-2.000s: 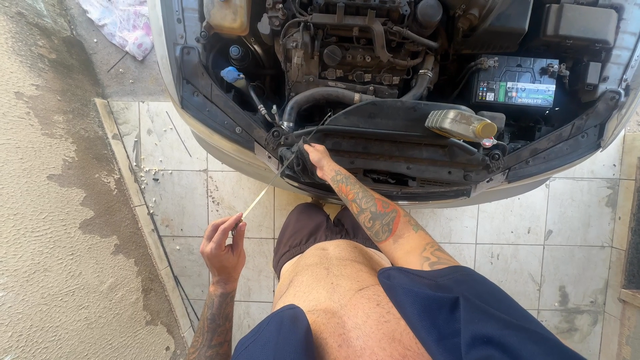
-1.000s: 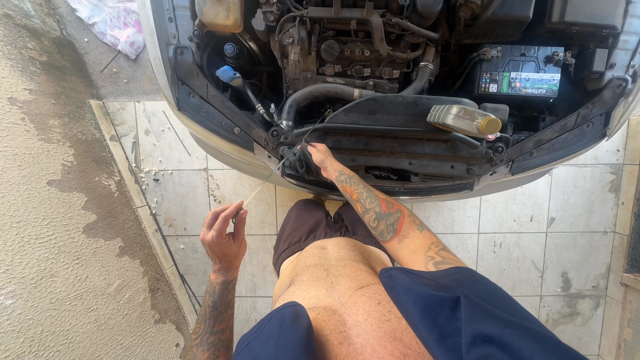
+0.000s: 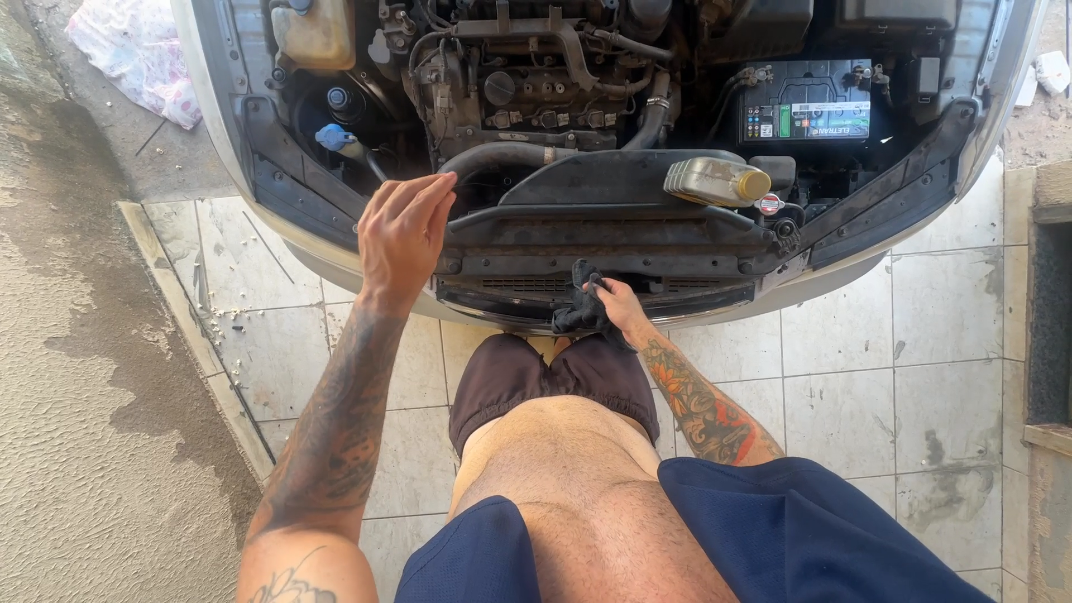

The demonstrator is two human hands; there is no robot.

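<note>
My left hand (image 3: 406, 239) is raised over the front left of the car's engine bay, its fingers drawn together near a black radiator hose (image 3: 502, 157). Whether something thin is pinched between the fingertips cannot be seen. A dark cloth (image 3: 584, 310) is bunched in my right hand (image 3: 624, 306), above the front edge of the car by the grille. Behind the hands lies the engine (image 3: 536, 92) with its round black oil cap (image 3: 499, 87). A translucent bottle with a yellow cap (image 3: 710, 182) lies on its side on the black front cover (image 3: 615, 180).
The car battery (image 3: 804, 109) sits at the right of the bay. At the left are a blue reservoir cap (image 3: 335, 136) and a yellowed plastic tank (image 3: 314, 38). Pale floor tiles (image 3: 837, 335) surround the bumper; a rough wall (image 3: 84, 377) stands at left.
My left hand has moved up and right over the engine bay; the thin pale stick it held earlier is no longer visible. My right hand, with the cloth, has moved right and toward my body.
</note>
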